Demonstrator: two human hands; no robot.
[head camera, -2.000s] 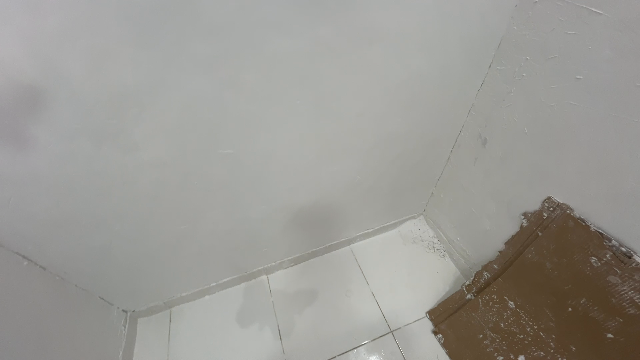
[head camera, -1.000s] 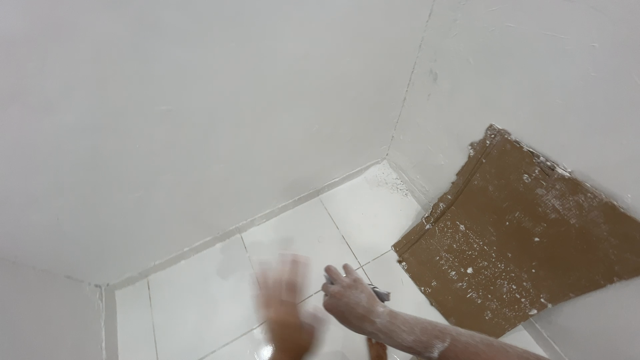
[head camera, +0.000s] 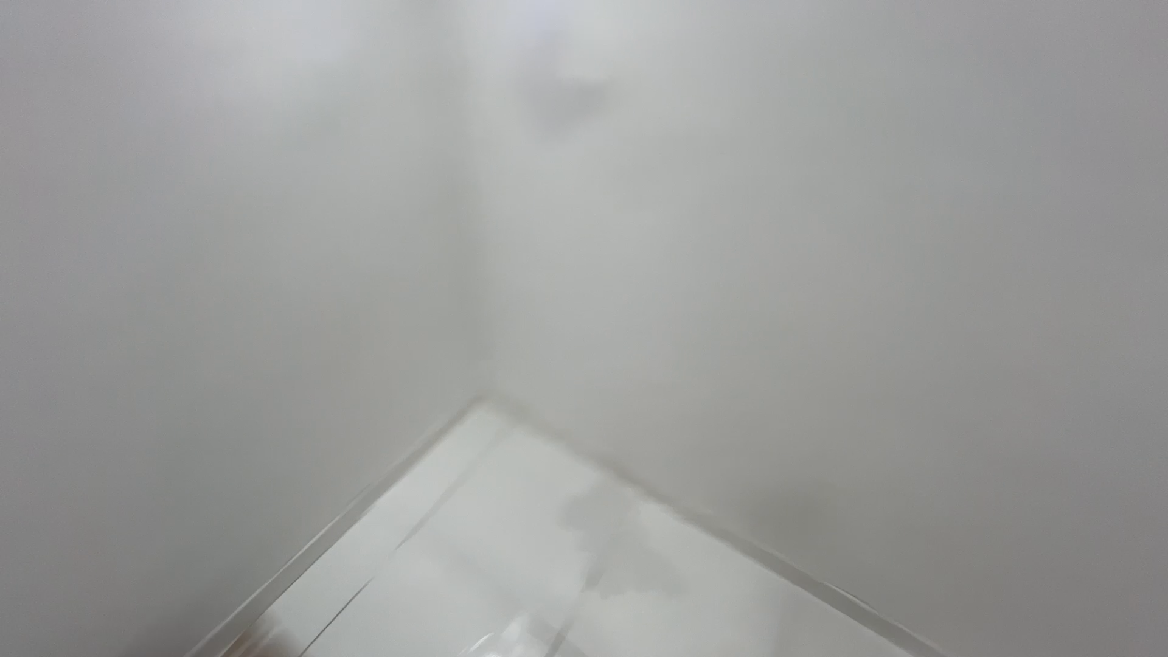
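A blurred, skin-toned patch, which looks like part of my left hand (head camera: 260, 639), shows at the bottom edge on the left, against the foot of the left wall. Its fingers and anything in them cannot be made out. My right hand is out of view. White floor tiles (head camera: 474, 538) meet two pale walls in a corner, with the left wall (head camera: 228, 319) and the right wall (head camera: 821, 319) rising on either side. A bright, blurred reflection lies on the tiles at the bottom.
A narrow grey strip (head camera: 776, 561) runs along the foot of the right wall, and a similar strip (head camera: 338, 529) edges the left wall. Dark joint lines cross the tiles. Soft shadows fall on the floor and right wall.
The view has swung left to another corner, and the brown sheet has left it. Both hands, seen one second ago with the right around a small object, have mostly gone from sight.
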